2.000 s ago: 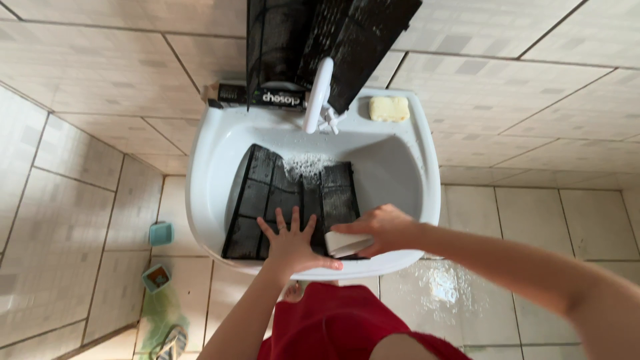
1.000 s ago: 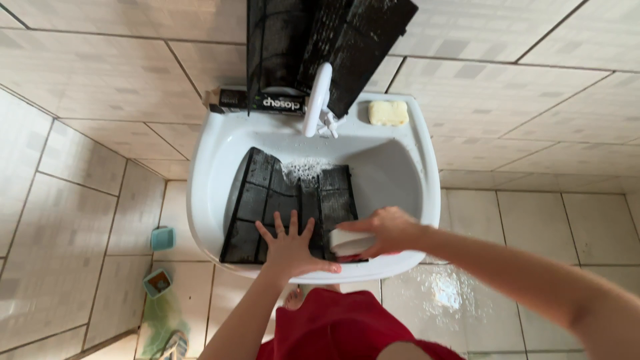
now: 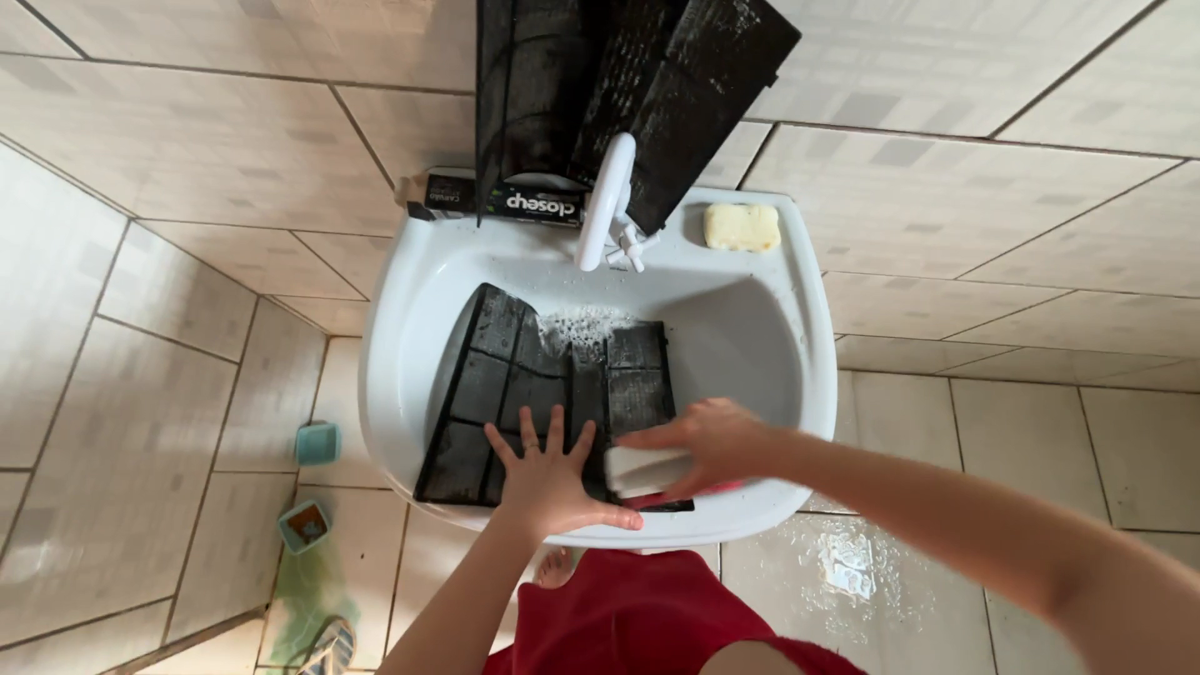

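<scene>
A black plastic grille panel (image 3: 478, 384) lies in the white sink basin (image 3: 741, 347), wet, with foamy water at its far edge. My left hand (image 3: 553, 469) presses flat on the panel with its fingers spread. My right hand (image 3: 717, 445) grips a whitish scrubbing brush (image 3: 645, 471), its reddish part showing below, against the panel's near right part. The brush's underside is hidden. Above the basin is a white faucet (image 3: 607, 202). More black panels (image 3: 694, 94) lean upright on the wall behind it.
A Closeup toothpaste box (image 3: 534, 202) lies on the sink's back ledge at left, a yellowish bar of soap (image 3: 742, 227) at right. Two small containers (image 3: 318, 443) (image 3: 305, 526) and a sandal (image 3: 328, 647) are on the tiled floor at left. Water wets the floor tiles (image 3: 844, 572) at right.
The left hand stays spread on the panel. The right hand keeps hold of the brush near the panel's lower right, with only small shifts in place.
</scene>
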